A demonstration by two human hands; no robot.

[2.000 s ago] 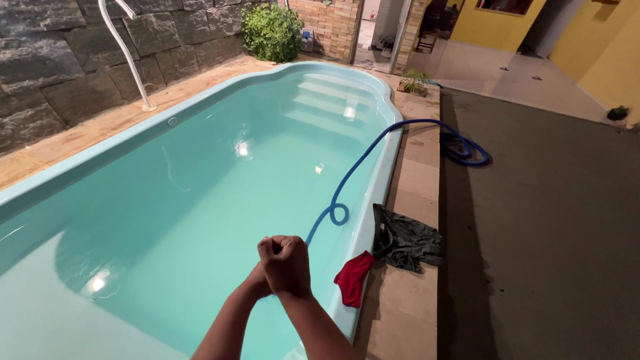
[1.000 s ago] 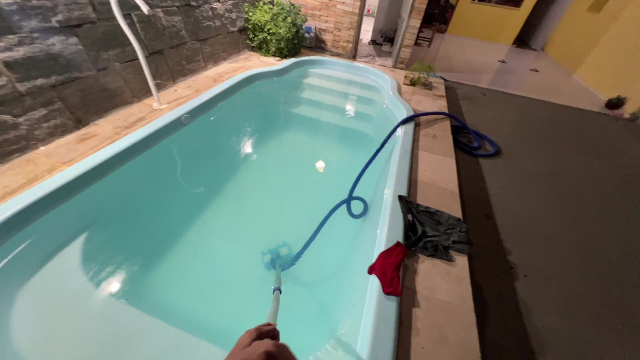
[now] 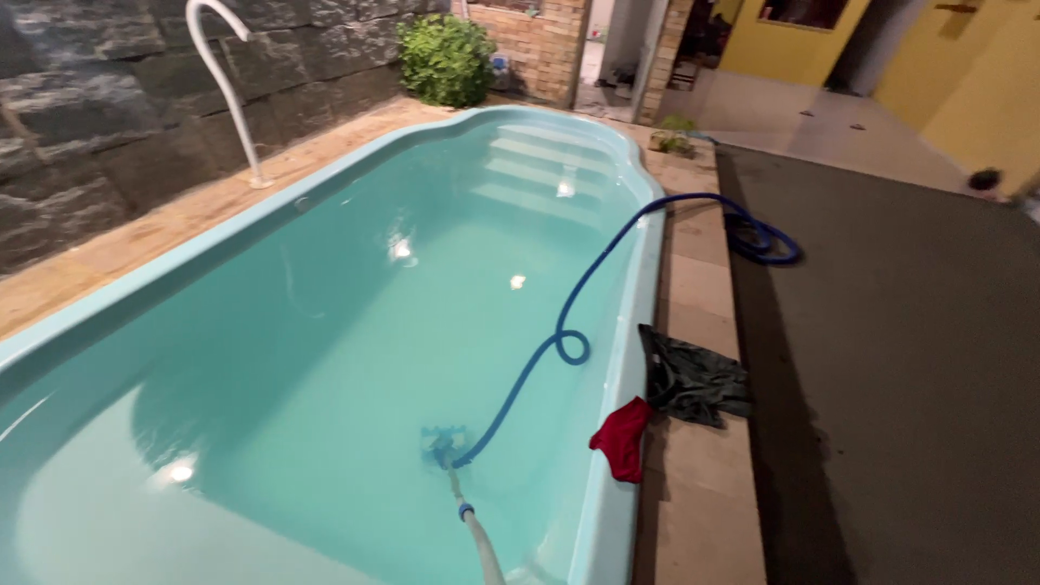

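Note:
Neither of my hands shows in the head view. A pale telescopic pole (image 3: 481, 546) with a blue collar rises from the bottom edge and runs down into the pool water. At its lower end sits a blue pool vacuum head (image 3: 444, 439), under the water. From the head a blue vacuum hose (image 3: 521, 384) makes one small loop, crosses the pool's right rim and ends in coils on the dark ground. A red cloth garment (image 3: 623, 439) hangs over the light blue pool rim (image 3: 611, 487). Beside it, a dark patterned garment (image 3: 700, 379) lies on the stone edging.
Stone coping (image 3: 703, 479) borders the pool, with a small plant (image 3: 673, 136) at its far right. A curved white pipe (image 3: 230, 97) stands on the left coping before a stone wall (image 3: 106, 106). A green bush (image 3: 446, 61) and a doorway are at the back.
My hands, seen together two seconds ago and then as one hand at the bottom, have left the view. The pole and vacuum head, hidden at first, now show.

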